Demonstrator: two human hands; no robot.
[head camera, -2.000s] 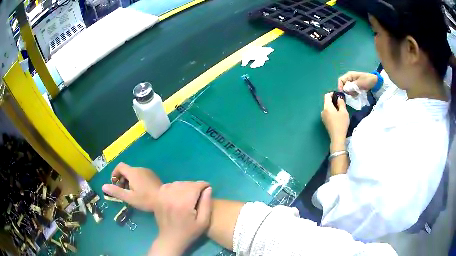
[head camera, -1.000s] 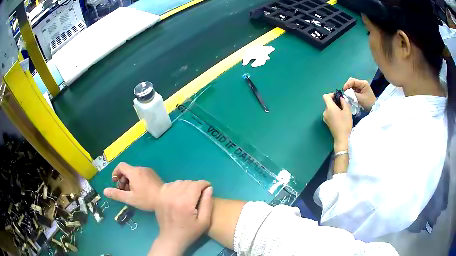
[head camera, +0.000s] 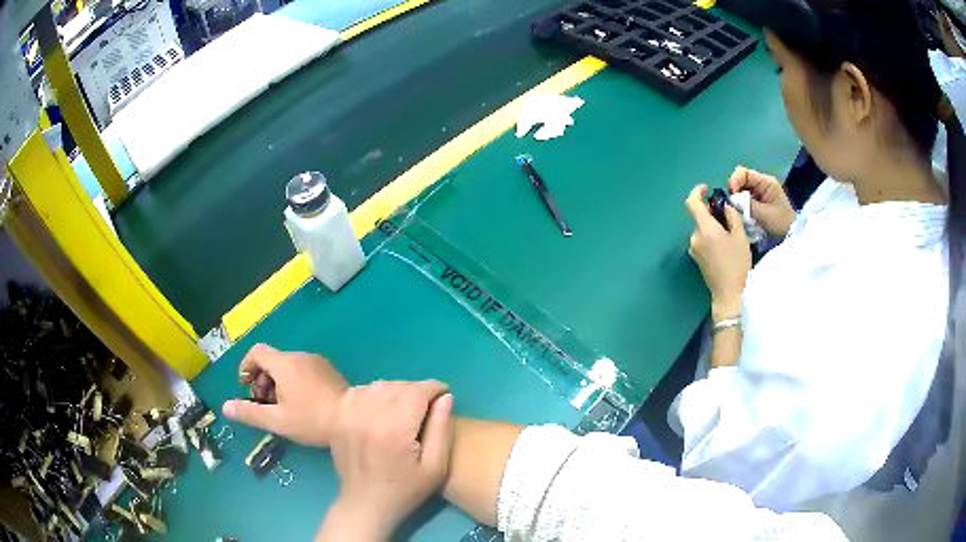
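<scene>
My right hand (head camera: 286, 396) is low over the green mat at the left, with its fingers loosely curled and its thumb apart. No object can be made out in it, though the inside of the curled fingers is partly hidden. My left hand (head camera: 387, 439) lies closed over my right wrist. A black binder clip (head camera: 261, 453) with wire handles lies on the mat just below my right hand. Many loose binder clips (head camera: 101, 450) lie heaped at the lower left.
A white dispenser bottle (head camera: 324, 238) stands at the yellow tape beside the conveyor. Dark tweezers (head camera: 546, 198), a white wipe (head camera: 549, 115) and clear tape (head camera: 498, 311) lie beyond. A compartmented black tray (head camera: 689, 93) is at the back. A person at right holds a small dark unit.
A tan edge seen under my right thumb two seconds ago no longer shows. My hands have otherwise barely moved. The person at right has shifted the dark unit and cloth slightly.
</scene>
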